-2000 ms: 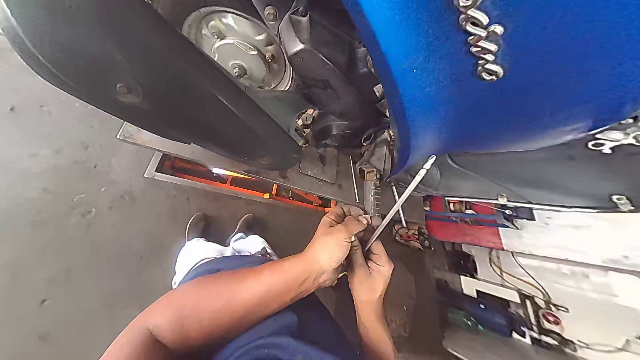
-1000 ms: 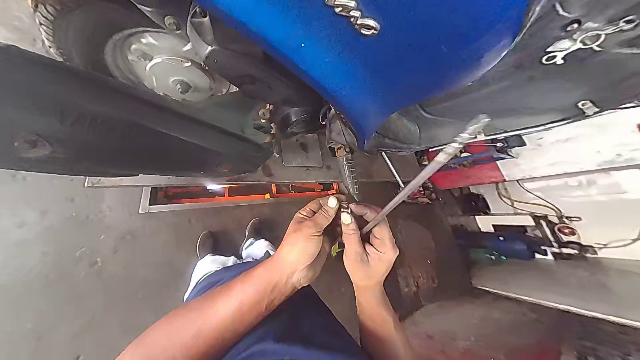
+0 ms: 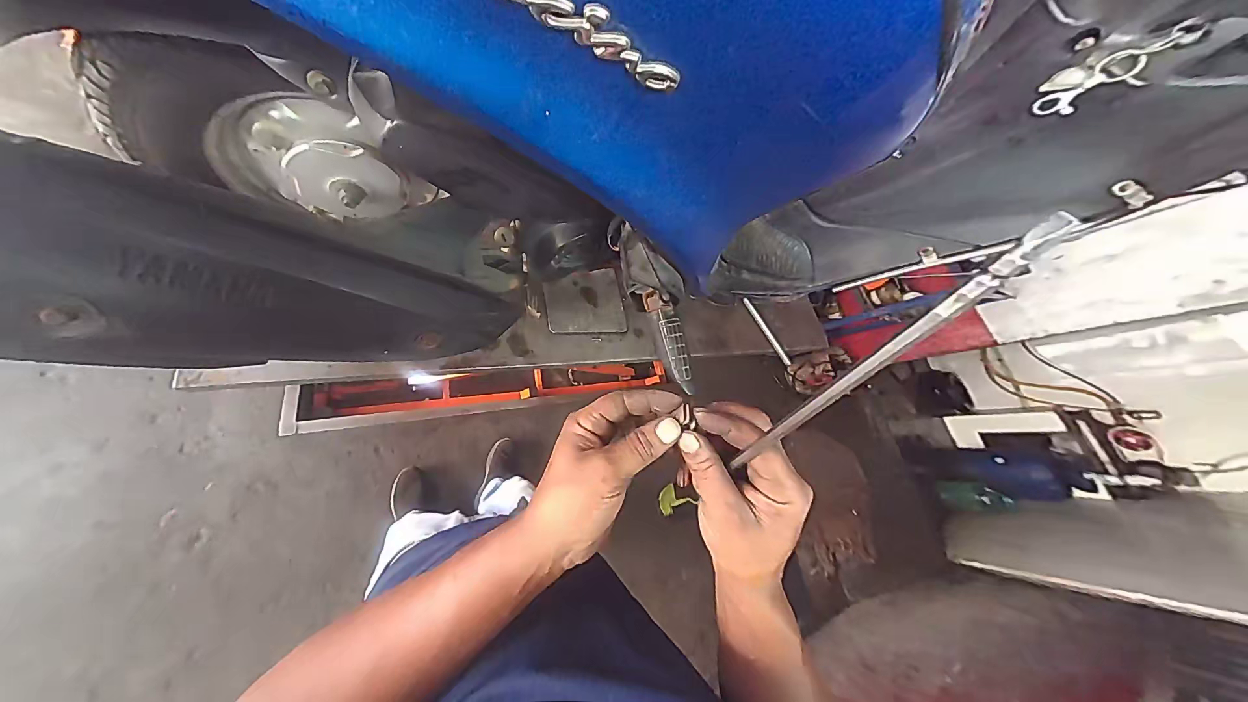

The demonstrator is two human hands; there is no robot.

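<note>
Between the fingertips of both hands is a small dark metal part (image 3: 687, 417), too small to identify. My left hand (image 3: 604, 468) pinches it from the left with thumb and index finger. My right hand (image 3: 746, 487) meets it from the right, thumb against it. A long metal rod (image 3: 877, 361) passes through the fingers of my right hand and slants up to the right, its far end near the scooter's side. A small yellow-green object (image 3: 675, 500) shows below the fingers; whether a hand holds it, I cannot tell. Just above the fingertips is a ribbed footrest (image 3: 673, 341) of the scooter.
The scooter's blue body panel (image 3: 721, 127) hangs over the hands, with a wheel (image 3: 322, 161) and a dark exhaust cover (image 3: 195, 263) at the left. Below lies a metal-framed floor opening (image 3: 292, 409) with orange bars. A red and white surface (image 3: 916, 336) and hoses (image 3: 1053, 385) are at the right.
The fingertips of both hands have come together around the small part. The rod stays in the right hand. The view has shifted.
</note>
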